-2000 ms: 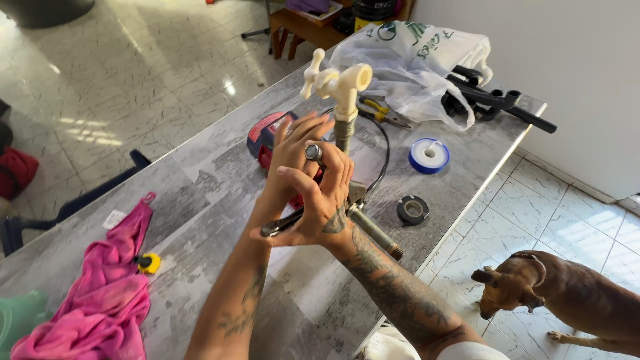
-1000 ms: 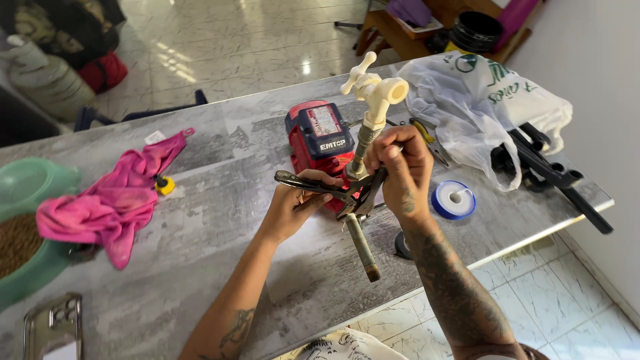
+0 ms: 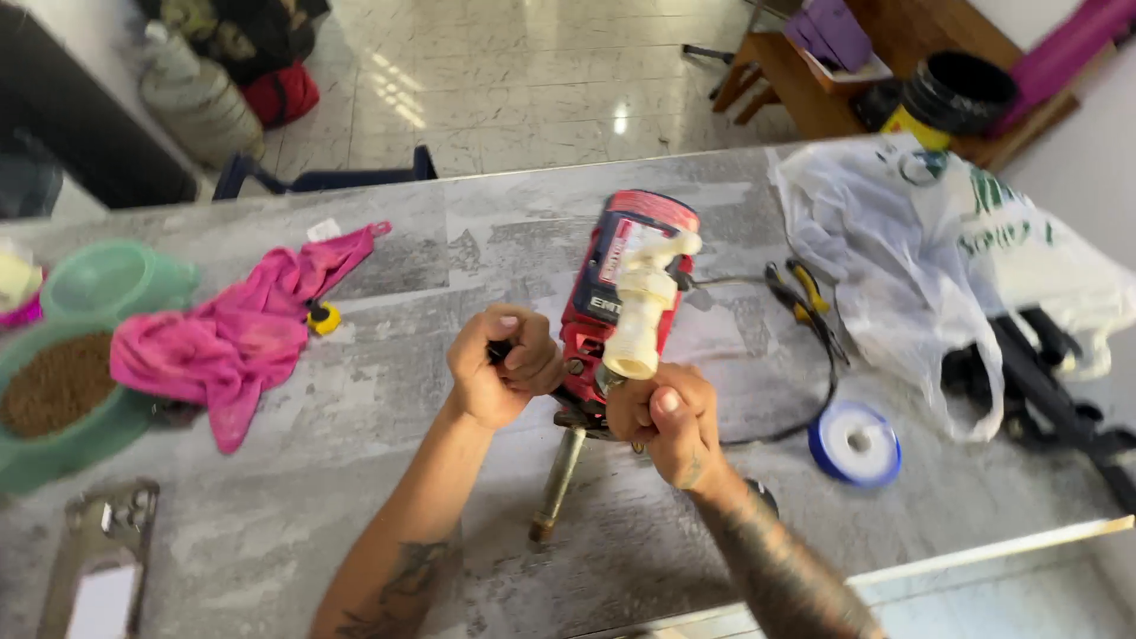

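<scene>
My left hand (image 3: 508,366) is closed around the black handle of a dark metal hand tool (image 3: 579,419), likely a wrench or pliers, whose exact type is unclear. A metal pipe (image 3: 561,479) passes by the tool and slants down toward me. My right hand (image 3: 666,413) is a fist against the pipe's right side, over the tool's other end; its grip is mostly hidden. Just above that fist, a cream plastic tap (image 3: 643,306) sits on the pipe's upper end, slightly blurred. Behind it lies a red and dark blue Emtop power tool or machine (image 3: 590,293).
Blue-rimmed tape roll (image 3: 855,444), yellow-black pliers (image 3: 799,288), a cable and a white plastic bag (image 3: 887,257) with black pipes (image 3: 1047,382) lie right. Pink cloth (image 3: 231,328), green bowls (image 3: 53,453), a yellow-black item (image 3: 323,318) and a phone (image 3: 102,559) lie left.
The tap has tipped toward me, its outlet now facing down and nearer. Both hands have closed into fists on either side of the pipe. Two seconds ago they were together. The view has shifted.
</scene>
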